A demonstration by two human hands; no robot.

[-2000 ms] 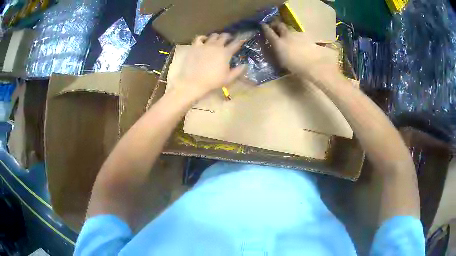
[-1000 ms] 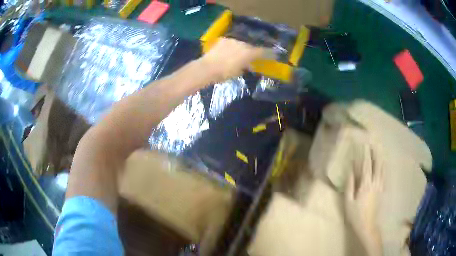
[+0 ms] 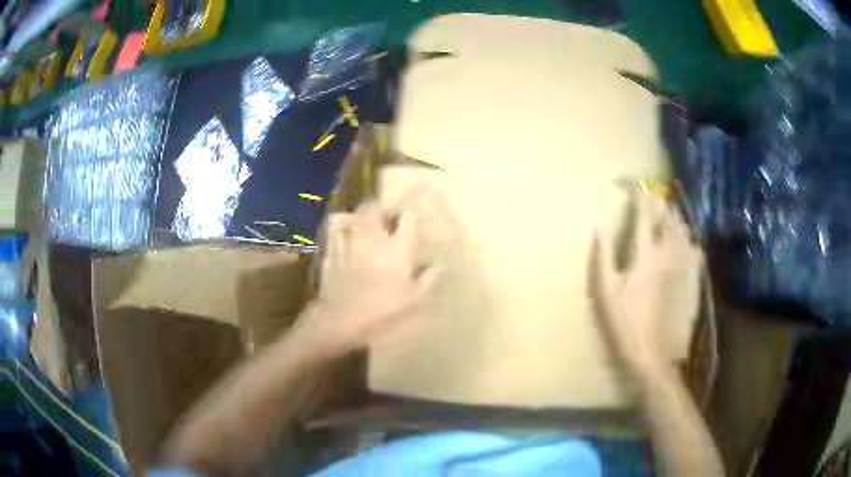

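Observation:
A large tan cardboard sheet (image 3: pixel 523 307) with notched edges lies flat over the open work carton in front of me. Its rounded far end reaches towards the green belt. My left hand (image 3: pixel 378 275) lies on the sheet's left side, thumb and fingers apart. My right hand (image 3: pixel 648 270) lies on its right side, fingers spread and pointing away from me. Both hands are blurred, and I cannot tell whether they grip the sheet or only rest on it. The sheet hides most of what is under it.
Flat clear bags (image 3: pixel 210 172) and yellow scraps (image 3: pixel 324 143) lie on a black surface at left. A silvery ribbed slab (image 3: pixel 107 168) is beyond them. An open carton (image 3: pixel 173 354) stands near left. Yellow boxes (image 3: pixel 187 23) are on the green belt. Shiny bagged parts (image 3: pixel 793 186) are piled at right.
My left hand has come back from the yellow box on the belt to the cardboard. Both hands are now on one sheet, laid lengthwise over the carton. The view has turned back left.

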